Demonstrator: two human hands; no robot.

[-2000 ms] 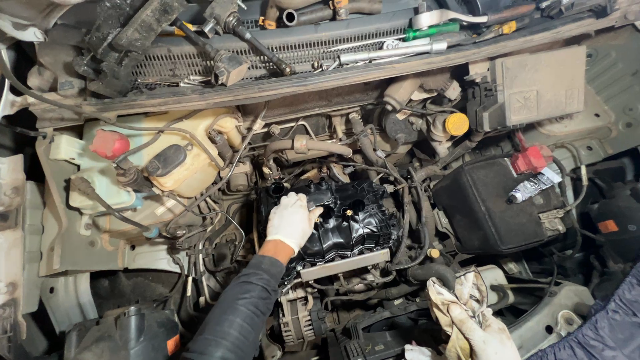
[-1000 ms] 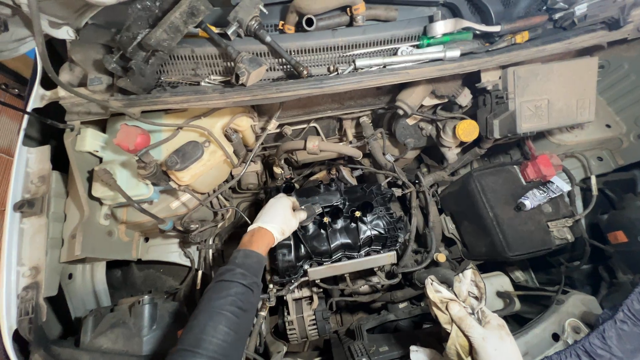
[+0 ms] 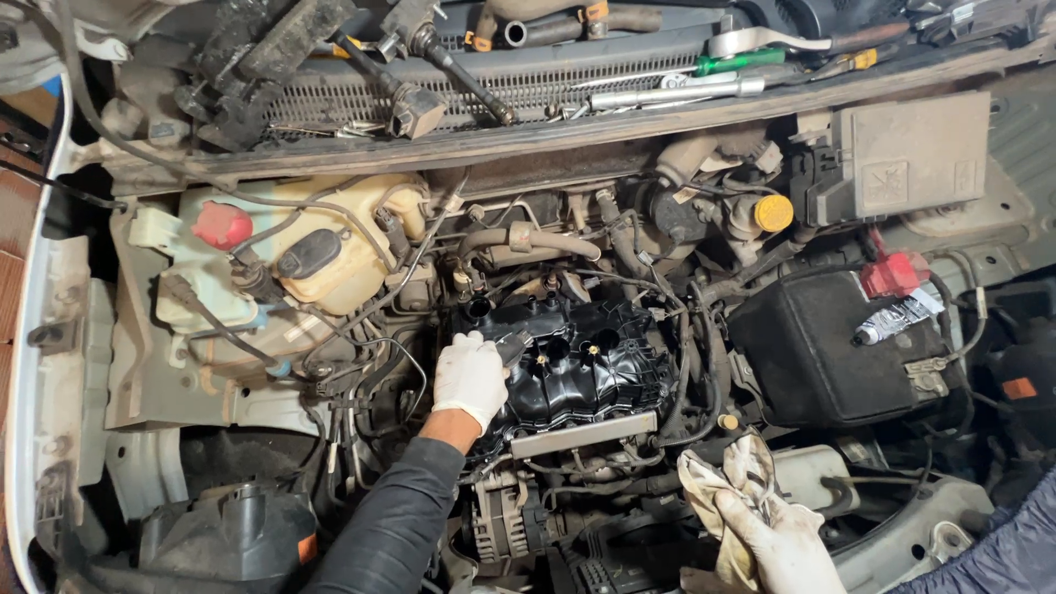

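My left hand, in a white glove, is at the left end of a black plastic valve cover on the engine. Its fingers are on a small dark part, apparently an ignition coil or connector, at the cover's upper left. A round opening lies just above the hand. At the lower right, my right hand, in a pale, soiled glove, holds a crumpled cloth rag in front of the engine. A metal strip runs along the cover's front edge.
A coolant tank with a red cap is at the left. The black-covered battery at the right carries a tube. Along the cowl lie ignition coils, a ratchet, a green screwdriver and hoses. An alternator sits below the cover.
My left hand has moved left from the middle of the valve cover to its left end. My right hand still holds the rag in about the same place.
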